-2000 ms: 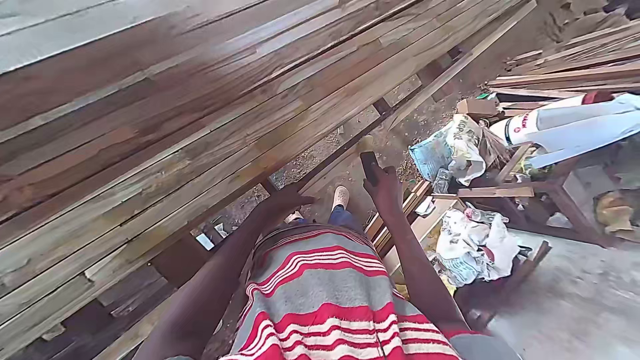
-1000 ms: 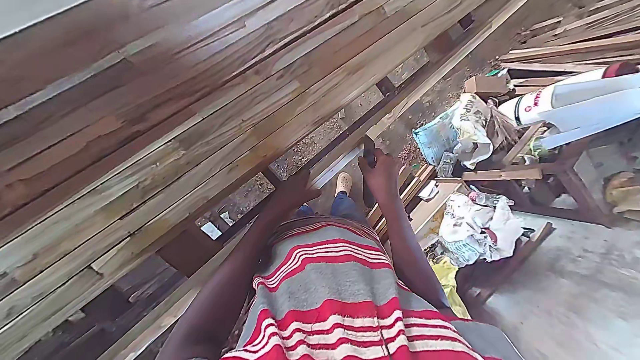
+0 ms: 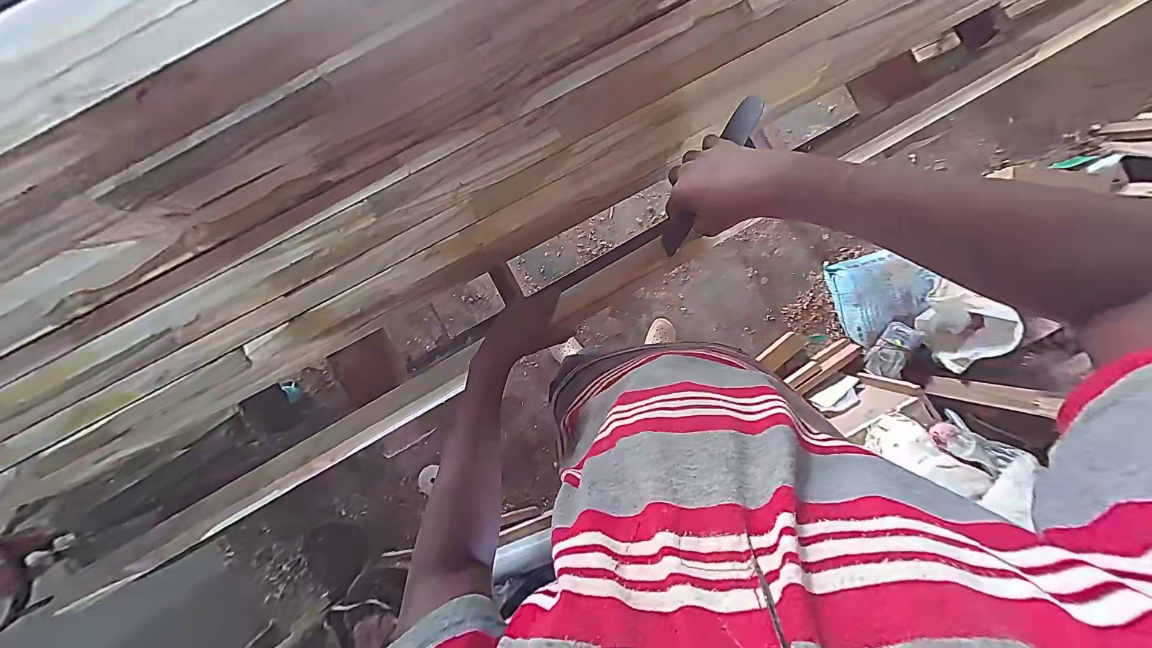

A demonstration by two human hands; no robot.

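My right hand (image 3: 720, 184) is closed around a dark, flat, long tool (image 3: 743, 121), perhaps a blade; it sticks out above and below the fist, over the near edge of a large slatted wooden panel (image 3: 504, 144). At the panel's near side, my left hand (image 3: 522, 324) rests by a light wooden rail (image 3: 612, 279) that runs along it, with the fingers partly hidden; whether they grip the rail cannot be told.
At the right on the ground lie a light blue bag (image 3: 877, 292), a clear plastic bag (image 3: 976, 324), wood offcuts (image 3: 823, 364) and a white sack (image 3: 909, 450). My shoe (image 3: 660, 330) shows below the rail. Gaps and short cross blocks (image 3: 364, 367) lie between panel and rail.
My right hand has moved up and away from my body, out over the panel's edge, with the dark tool in it. My left hand stays near the rail. The view has shifted.
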